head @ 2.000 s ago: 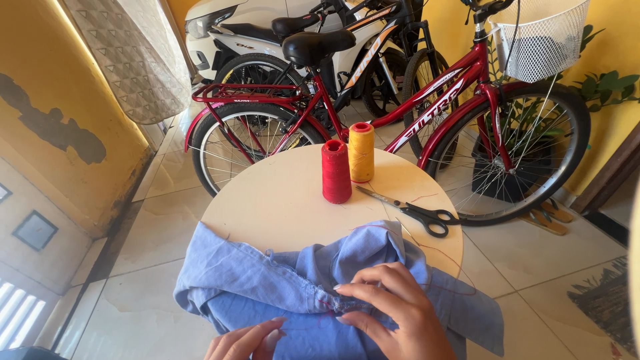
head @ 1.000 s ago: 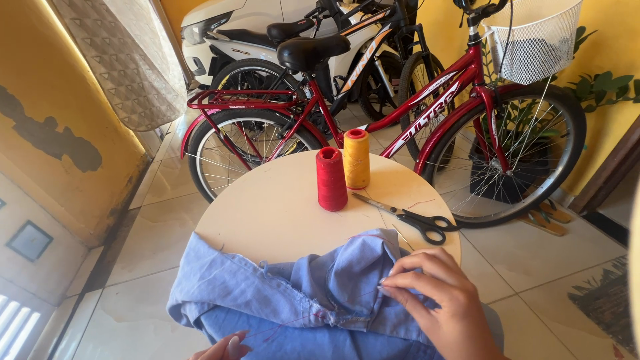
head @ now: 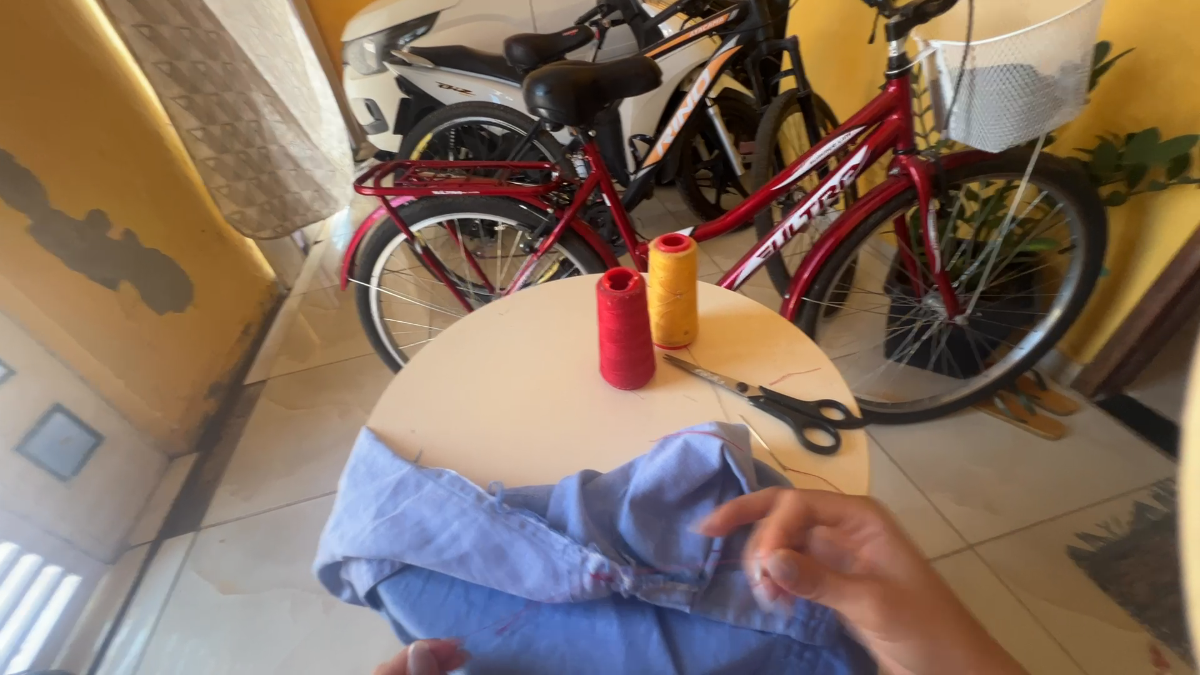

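Blue denim cloth (head: pixel 450 544) with a frayed seam and red stitching lies bunched over the near part of a round cream table (head: pixel 506 375). Above its right part is my right hand (head: pixel 825 562), blurred, fingers curled and thumb near the index finger; whether it pinches a needle or thread is unclear. Only fingertips of my left hand (head: pixel 422 658) show at the bottom edge, by the cloth. Behind the cloth stand a red thread cone (head: pixel 625 333) and a yellow thread cone (head: pixel 673 295). Black-handled scissors (head: pixel 759 398) lie to their right, with loose red thread nearby.
Past the table stands a red bicycle (head: pixel 825 187) with a white basket (head: pixel 1017 84), before another bicycle and a white vehicle (head: pixel 375 56). A curtain (head: pixel 234 112) hangs at the left. A dark mat (head: pixel 1144 562) lies on the tiled floor at the right.
Two seconds ago both hands were at the cloth's seam. My left hand has since drawn back to the bottom edge, and my right hand has moved off the seam to the right.
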